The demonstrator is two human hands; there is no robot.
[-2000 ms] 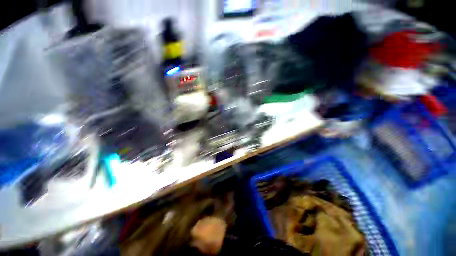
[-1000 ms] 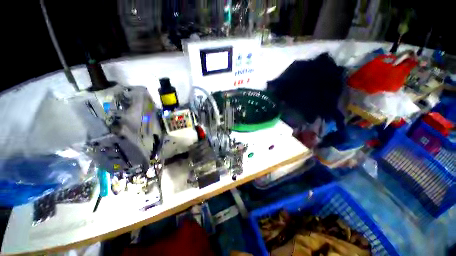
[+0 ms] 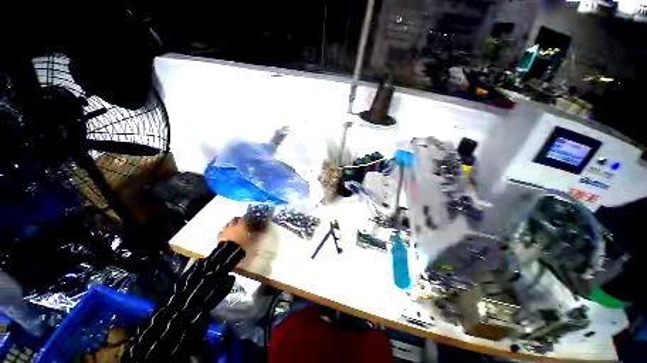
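Note:
My left hand point(image 3: 235, 232), in a dark striped sleeve, reaches over the table's left front edge. Its fingers are closed on the edge of a small dark bag of buttons point(image 3: 258, 215); the hand is small and somewhat blurred. A second small bag of buttons point(image 3: 298, 222) lies just right of it. My right hand is not in view. The grey button sewing machine point(image 3: 443, 188) stands further right, blurred.
Black tweezers or snips point(image 3: 330, 238) and a turquoise-handled screwdriver point(image 3: 400, 262) are on the table. A blue plastic bag point(image 3: 255, 174) lies behind the button bags. A fan point(image 3: 124, 131) stands left; a red seat point(image 3: 330, 340) is below the table edge.
The view has swung left, bringing in the fan and the table's left end. My left hand has come into view at the button bags. The garment basket on the right has left the view.

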